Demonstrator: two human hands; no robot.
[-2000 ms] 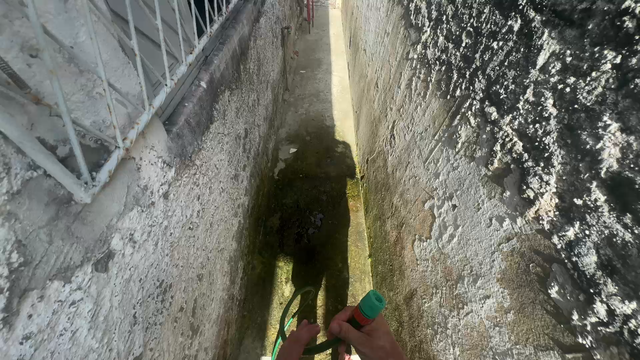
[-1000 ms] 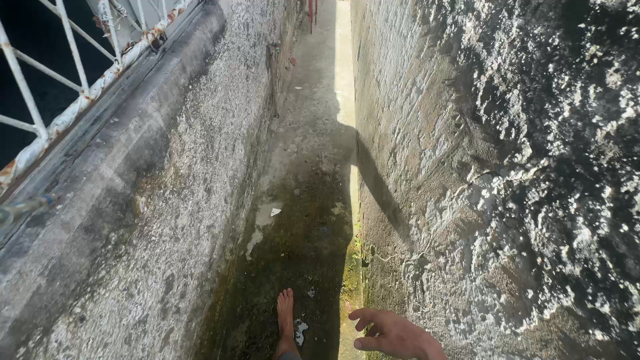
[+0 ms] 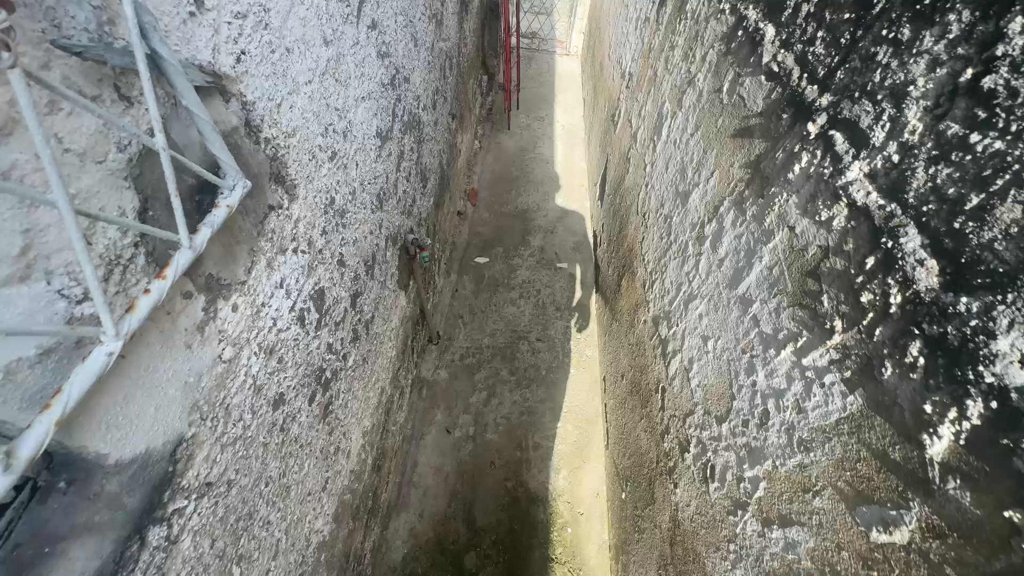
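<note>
Neither my left hand nor my right hand shows in the head view now, so what they hold is hidden. A water tap (image 3: 414,246) on a pipe (image 3: 426,300) sticks out low on the left wall, with a small green and red fitting (image 3: 424,256) at its outlet. No hose is visible at the tap. My shadow (image 3: 512,368) falls along the concrete floor and reaches the foot of the right wall.
A narrow concrete passage (image 3: 512,320) runs between a rough left wall (image 3: 344,144) and a rough, blackened right wall (image 3: 736,280). A rusty white metal grille (image 3: 152,288) juts out at left. Red rods (image 3: 507,64) hang near a wire mesh (image 3: 542,24) at the far end.
Two seconds ago both hands were in view at a green hose with a green and red end piece. One second ago only one hand and a bare foot showed. The view has moved along the passage.
</note>
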